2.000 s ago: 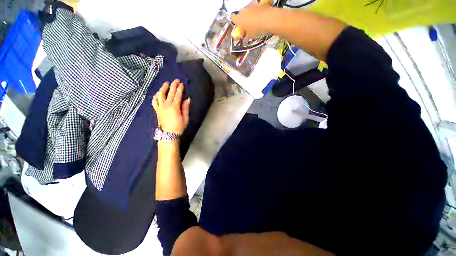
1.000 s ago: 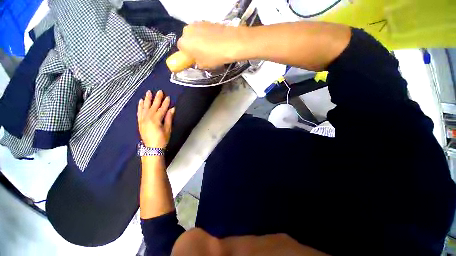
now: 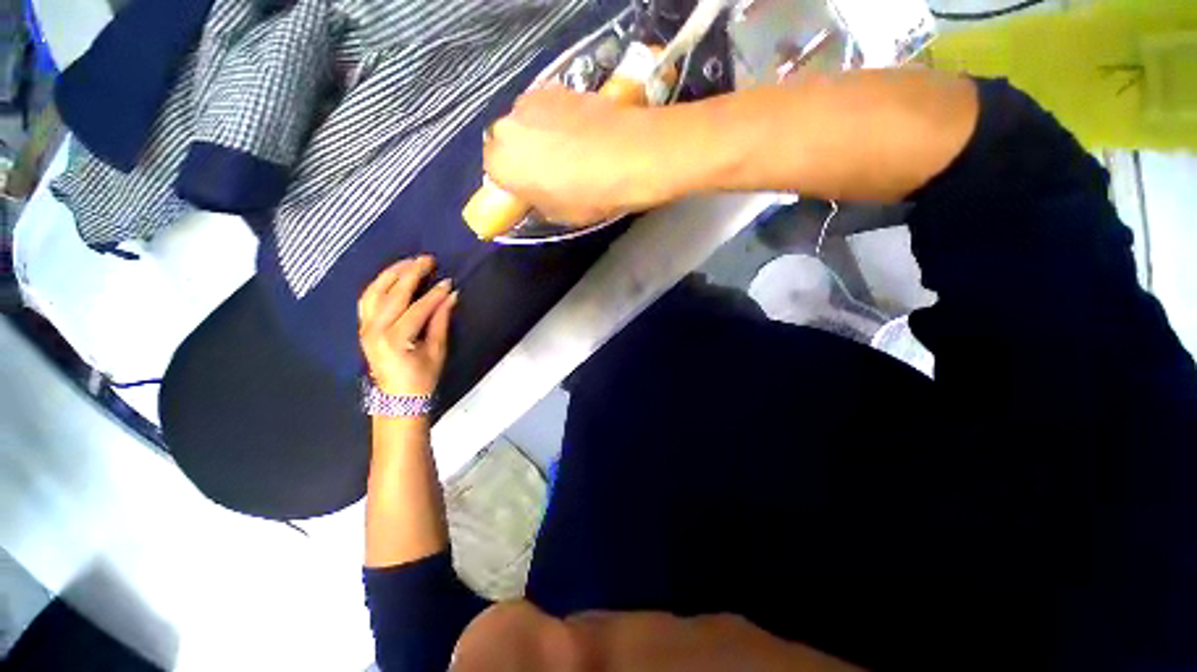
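Note:
The navy garment (image 3: 344, 299) with its striped and checked lining (image 3: 394, 138) lies over the black padded pressing board (image 3: 269, 400). My left hand (image 3: 404, 326), with a metal-banded watch at the wrist, is on the navy cloth near its edge, fingers bent; whether it pinches the cloth I cannot tell. My right hand (image 3: 571, 155) is closed around the yellow-orange handle of the steam iron (image 3: 496, 213). The iron is on the navy cloth up and right of my left hand. Its soleplate is mostly hidden by my hand and forearm.
The white table (image 3: 276, 591) runs under and around the board, and its pale edge strip (image 3: 578, 328) lies between board and my body. A white round object (image 3: 792, 286) is below my right forearm. A yellow-green surface (image 3: 1050, 79) is at the upper right.
The iron came in my right hand from the cluttered far end onto the navy cloth. My left hand's fingers, flat and spread before, are now bent. The camera view has shifted.

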